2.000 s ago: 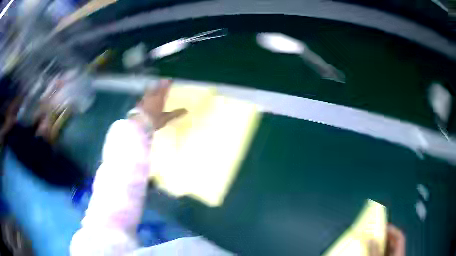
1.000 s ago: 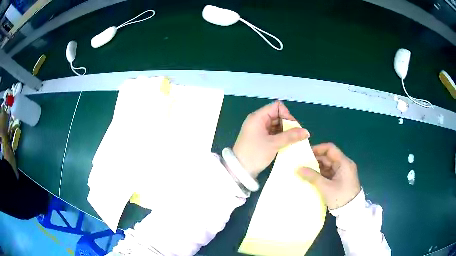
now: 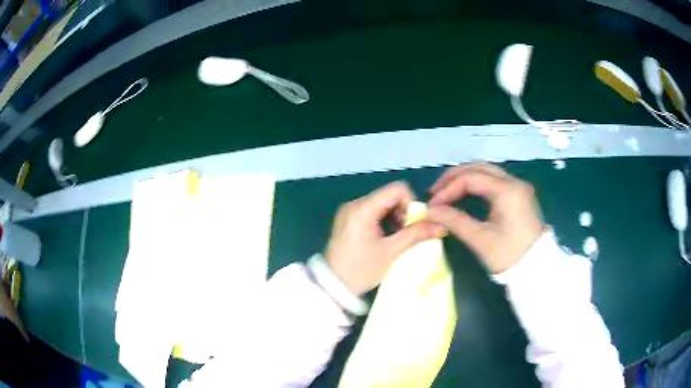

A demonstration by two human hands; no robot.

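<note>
A yellow sheet [image 3: 405, 318] hangs from my hands over the dark green table, its top end bunched between my fingers. My left hand [image 3: 375, 239] pinches the sheet near its top corner. My right hand [image 3: 489, 216] meets it there, thumb and forefinger together at the sheet's tip. Whether a small sticker is between these fingertips is too blurred to tell. A stack of sheets [image 3: 201, 258], glaring white with yellow bits at its edges, lies on the table to the left of my hands.
A grey rail [image 3: 318, 155] separates the table from the conveyor. White products with cord loops [image 3: 222, 70] lie on the conveyor, some showing yellow faces [image 3: 617, 80]. One white product [image 3: 676, 201] lies on the table at far right. White scraps [image 3: 590, 246] are nearby. A white bottle [image 3: 21, 244] stands far left.
My right hand has moved up from the sheet's side to its top, beside my left fingertips. The sheet is more bunched. The view has shifted, and products at the right have come into view.
</note>
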